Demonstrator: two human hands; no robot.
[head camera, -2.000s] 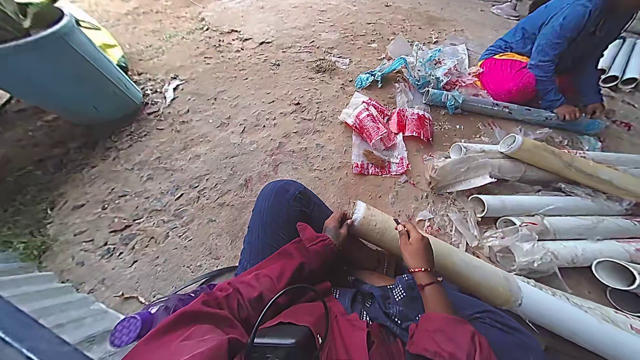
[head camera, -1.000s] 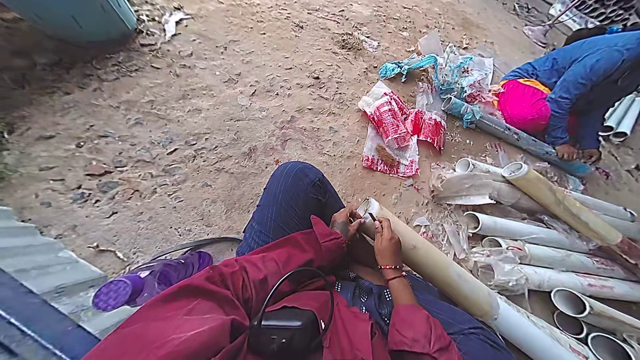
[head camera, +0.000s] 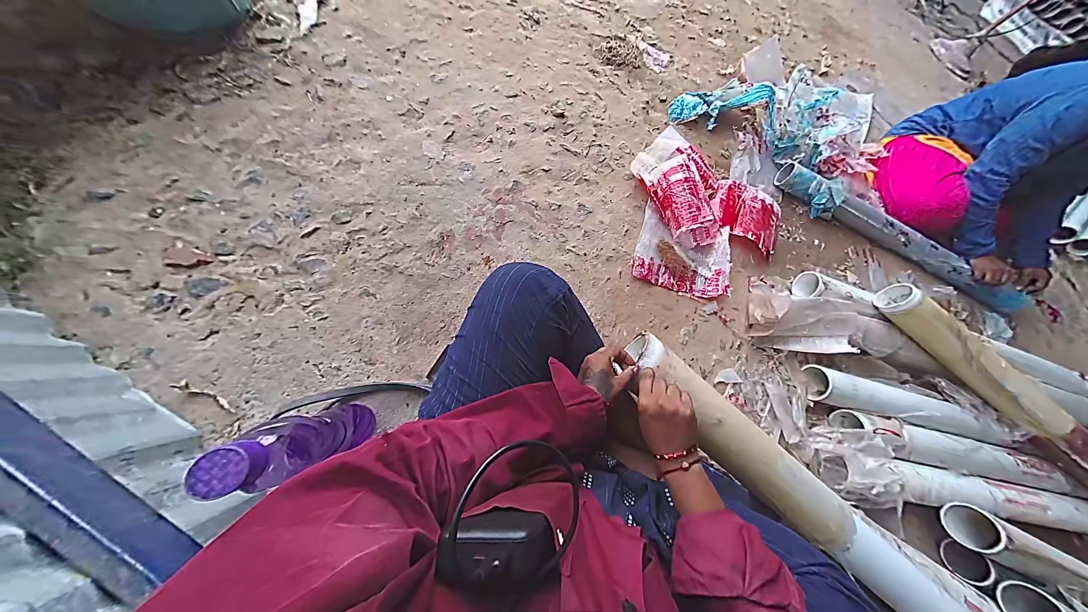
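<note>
A long pipe (head camera: 765, 459), wrapped in tan material over its upper part and white below, lies slanted across my lap with its open end between my knees and the ground beyond. My left hand (head camera: 606, 374) is at the rim of that open end, fingers bent. Just below it, my right hand (head camera: 665, 412), with red bracelets at the wrist, has its fingers curled against the edge of the wrapping. Whether a small item is pinched between the fingers is too small to tell.
Several white pipes (head camera: 960, 446) lie at the right among plastic scraps. Red-and-white plastic pieces (head camera: 680, 200) lie ahead. A co-worker's hands (head camera: 1011, 274) rest on a blue-stained pipe (head camera: 901, 234). A purple bottle (head camera: 280, 450) and corrugated sheet (head camera: 76, 382) are at the left.
My right hand has moved up along the pipe to its open end, close to my left hand. The view has shifted, leaving less of the blue-green tub visible.
</note>
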